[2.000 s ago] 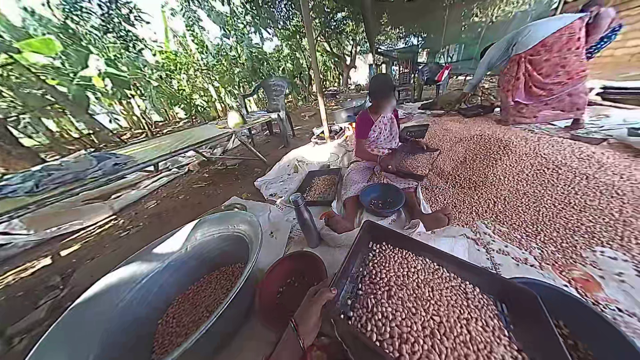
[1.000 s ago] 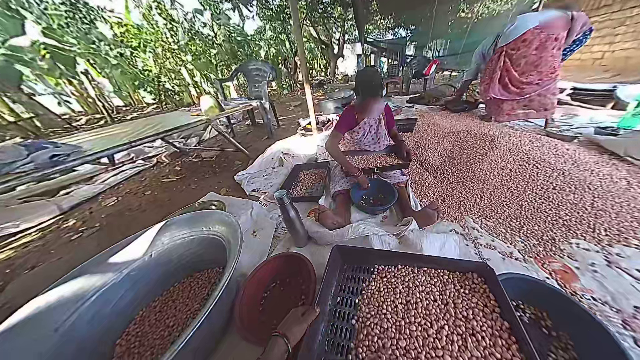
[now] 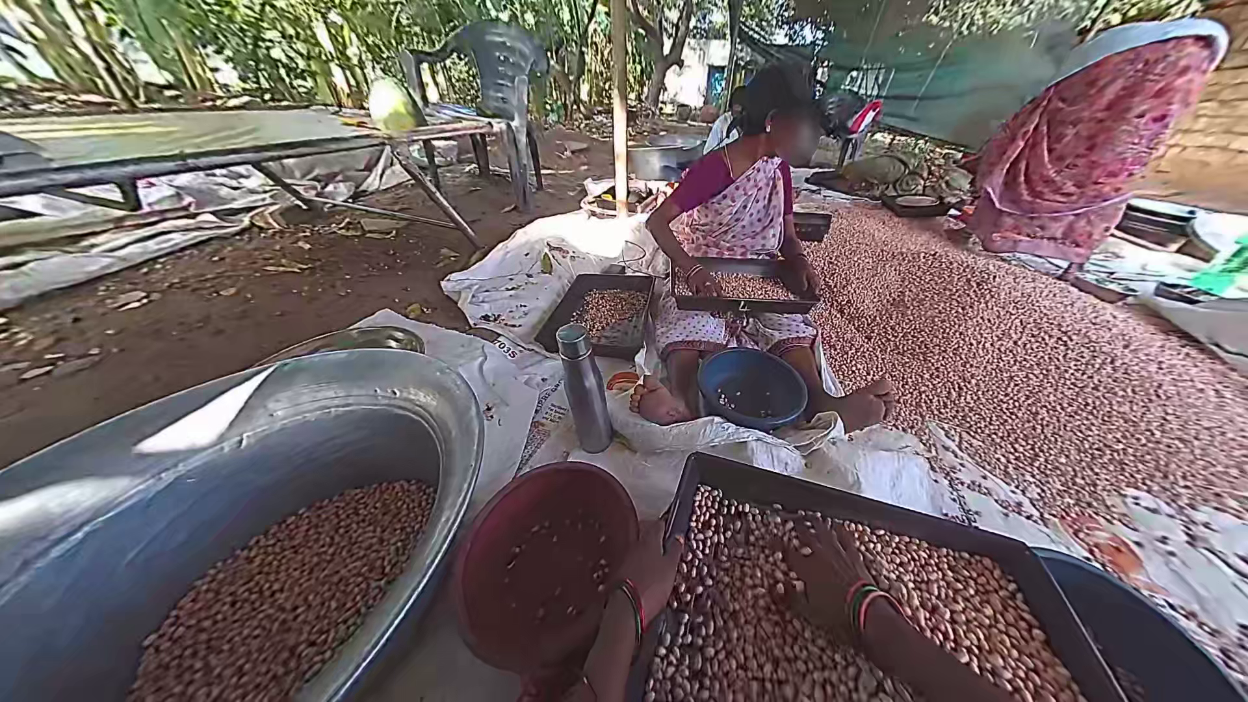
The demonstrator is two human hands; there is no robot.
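A black plastic tray full of pinkish-brown nuts or seeds lies low at the right of centre. My left hand is at the tray's left rim, its fingers over the edge; whether they grip it is not clear. My right hand lies on the nuts inside the tray, fingers spread downward among them. Beside my left hand, a red-brown plastic bowl holds a few scattered nuts. Left of it stands a large metal tub with a heap of the same nuts. A dark blue basin shows partly behind the tray's right side.
A steel bottle stands on white sacking. Beyond it a seated person handles a tray above a blue bowl, near another tray. A wide nut heap covers the right side; another person bends behind it.
My right hand, not seen in the earlier frames, is now in the tray on the nuts. My left hand stays by the tray's left rim. The view has shifted.
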